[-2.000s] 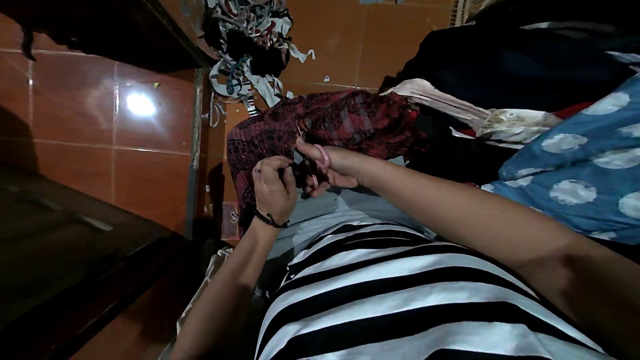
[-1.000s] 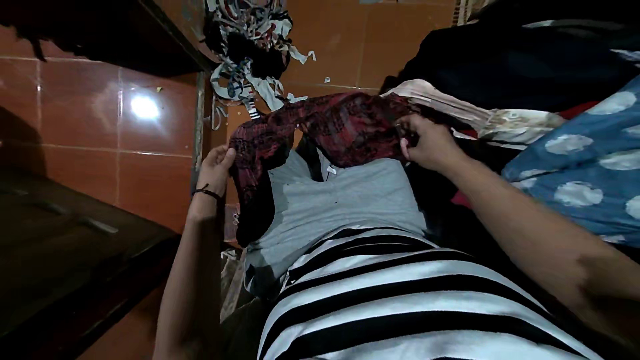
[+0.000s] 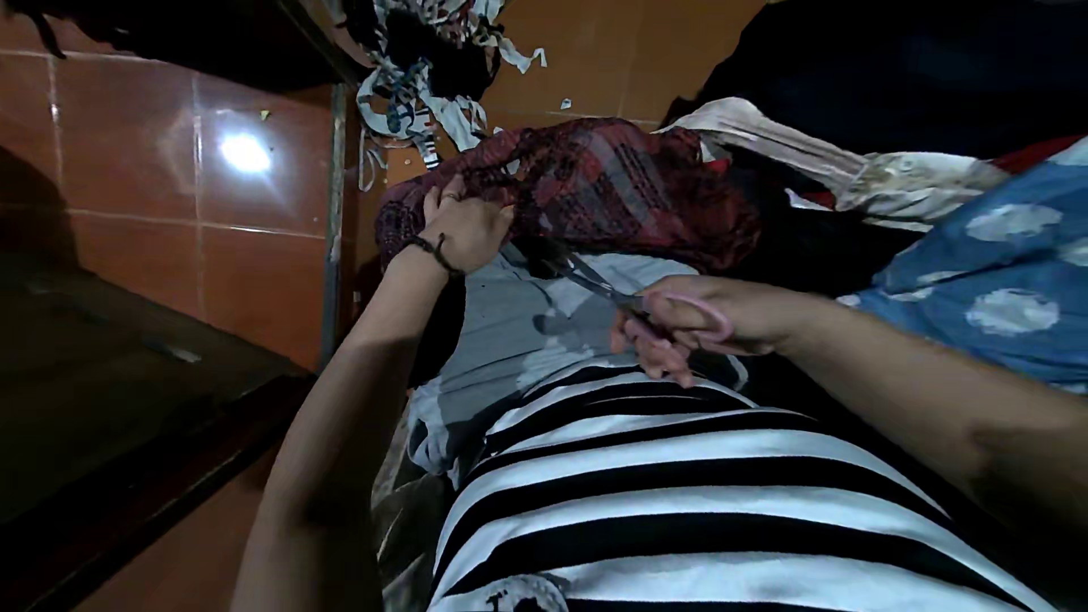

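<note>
My right hand (image 3: 680, 327) holds a pair of scissors with pink handles (image 3: 705, 310) by its loops. The metal blades point up and left, their tips at the lower edge of a dark red patterned cloth (image 3: 629, 191). That cloth lies across my lap, over grey fabric (image 3: 510, 314). My left hand (image 3: 467, 229) grips the left part of the patterned cloth, its fingers partly hidden in the folds. A dark band is around the left wrist.
A heap of cut fabric strips (image 3: 425, 102) lies on the orange tiled floor beyond the cloth. To the right are a blue cloth with white spots (image 3: 1011, 272), a pale cloth (image 3: 918, 183) and dark fabric (image 3: 850, 76). A dark wooden frame (image 3: 333, 229) stands at the left.
My right hand has moved from the cloth's right side towards my body and now shows the scissors. My left hand has moved right, onto the cloth, from its left edge.
</note>
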